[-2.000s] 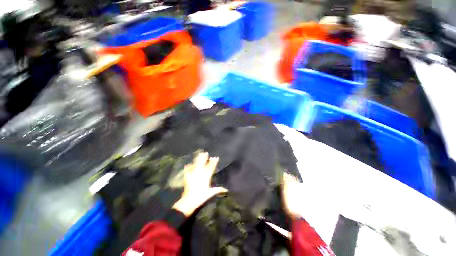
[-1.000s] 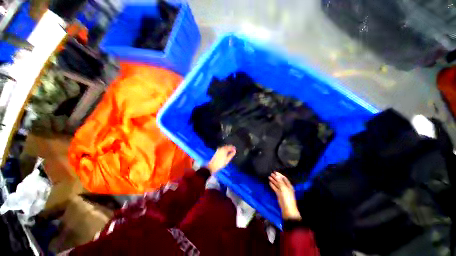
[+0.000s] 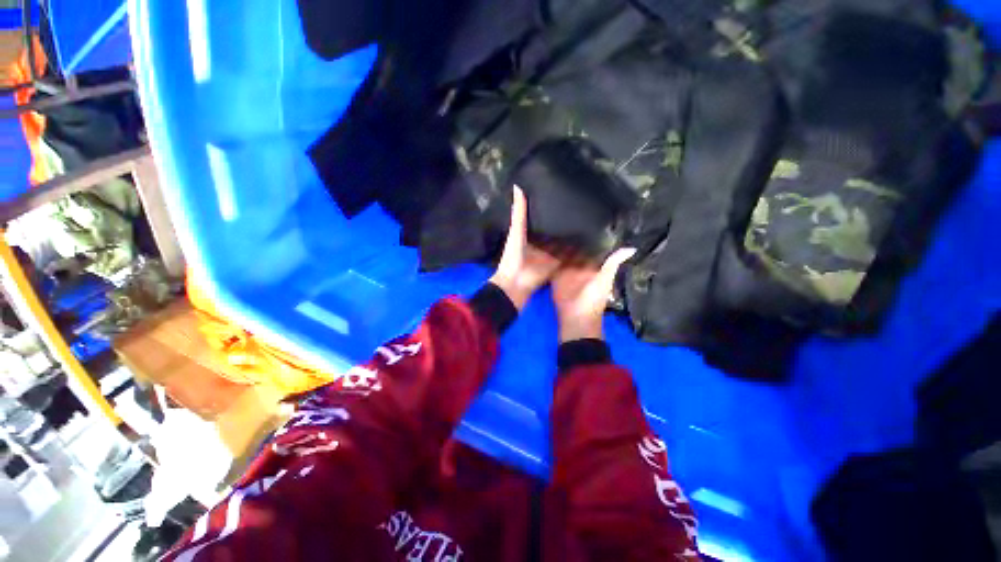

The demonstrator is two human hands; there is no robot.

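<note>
A heap of black and camouflage garment panels [image 3: 703, 165] lies in a large blue plastic tote bin [image 3: 274, 236]. My left hand [image 3: 525, 258] and my right hand [image 3: 587, 288] are close together at the near edge of the heap, inside the bin. Both are bare, with thumbs up, and hold a folded black panel [image 3: 571, 198] between them. Their fingers are partly hidden under the cloth.
An orange bundle sack [image 3: 247, 349] shows beside the bin at the left. A brown cardboard carton [image 3: 165, 340] and a yellow-edged table [image 3: 55, 329] are further left. More black cloth [image 3: 889, 499] lies at the lower right.
My view has moved close over the blue bin. My hands, apart over the heap a second ago, are now together deeper in the bin, holding a black panel.
</note>
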